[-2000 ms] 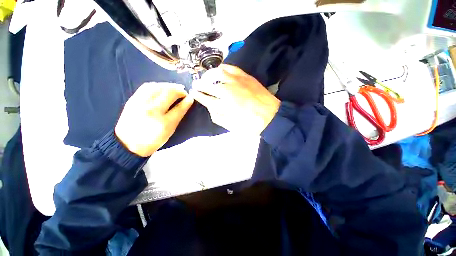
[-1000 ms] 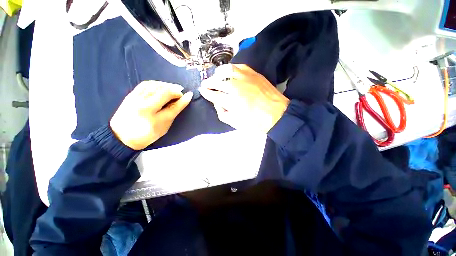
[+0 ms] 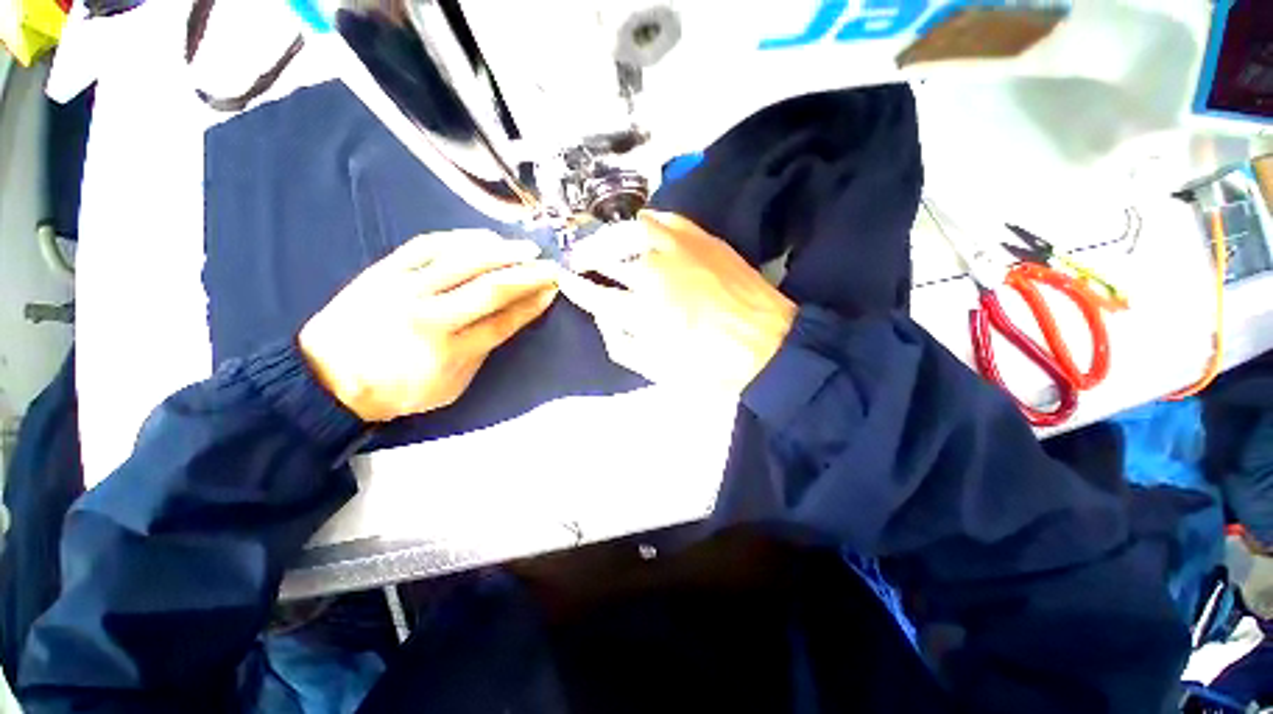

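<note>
The navy garment panel [image 3: 286, 209] lies flat on the white table, its right part bunched in folds right of the needle. My left hand [image 3: 426, 321] rests on the panel with its fingertips beside the needle. My right hand [image 3: 691, 300] is just right of it, fingers bent, fingertips on the cloth at the presser foot. The fingertips of both hands nearly meet and press or pinch the panel's cloth. The presser foot and needle area [image 3: 559, 230] is partly hidden by my fingers. The thread tension dial [image 3: 614, 193] sits just above my right fingertips.
The sewing machine head [image 3: 782, 63] spans the top. Red-orange scissors [image 3: 1040, 335] and dark-tipped snips [image 3: 1061, 262] lie on the table at right. A control panel [image 3: 1242, 59] is at top right. An orange cord [image 3: 1219, 300] hangs at the right end. Blue cloth [image 3: 1162, 444] is heaped below.
The view has shifted, showing more of the machine arm and its blue lettering. My left fingers have closed together and moved nearer the needle. My right hand stays beside the needle.
</note>
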